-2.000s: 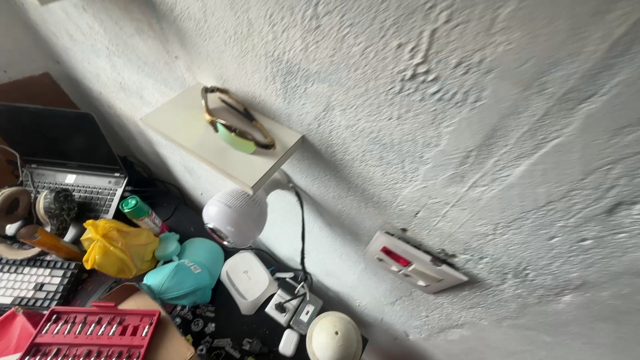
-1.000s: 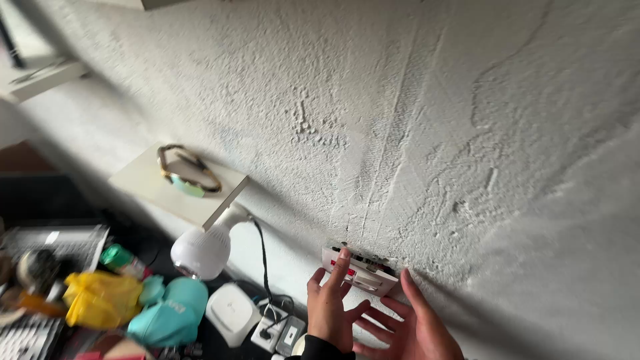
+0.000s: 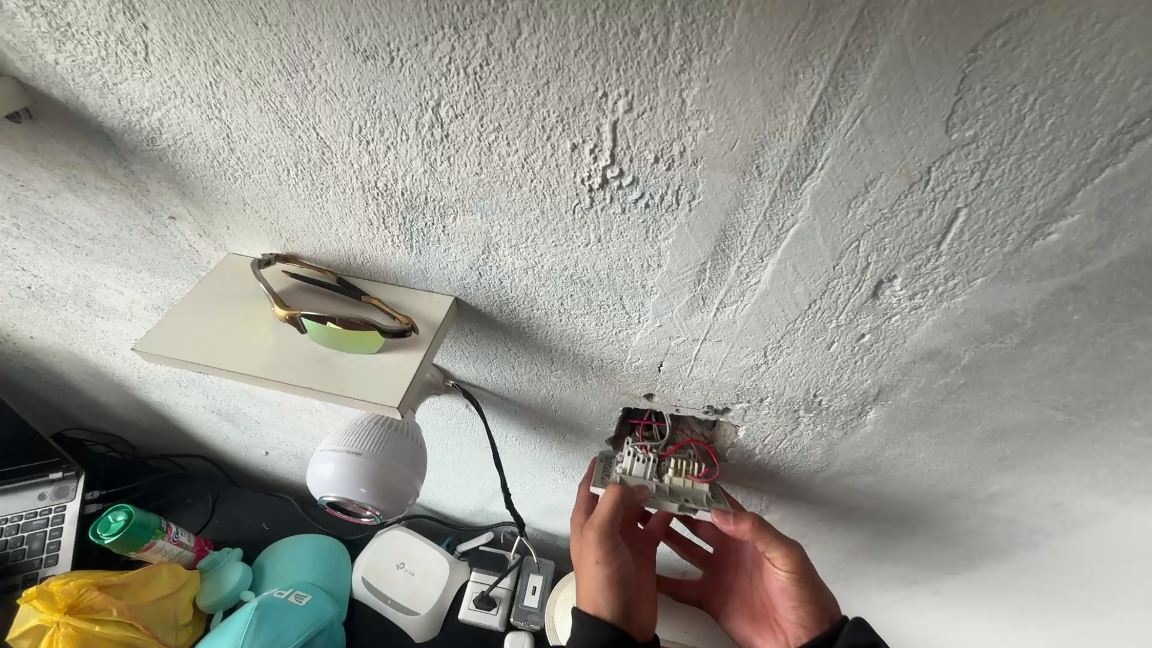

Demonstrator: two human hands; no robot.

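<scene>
A white electrical wall plate [image 3: 661, 493] is tilted out from the wall, its back with the switch and socket modules facing up. My left hand [image 3: 616, 558] grips its left end, thumb on the back edge. The right hand [image 3: 756, 571] holds the plate's other end between thumb and fingers. Behind the plate, a rectangular wall box opening [image 3: 634, 423] shows in the rough plaster. Red wires [image 3: 697, 450] and a pale wire run from it to the modules. The plate's front face is hidden.
Sunglasses [image 3: 337, 315] lie on a small white wall shelf [image 3: 378, 373], with a white bulb-shaped device [image 3: 369, 463] below. Further down are a TP-Link router [image 3: 409, 576], plug adapters [image 3: 490, 585], a teal cap [image 3: 297, 585], a yellow plastic bag [image 3: 103, 607], a spray can [image 3: 144, 531] and a laptop [image 3: 40, 513].
Both hands have come into view since the first frame. The plate, against the wall one second ago, is now pulled out and tipped, showing its back, the opening and the wires.
</scene>
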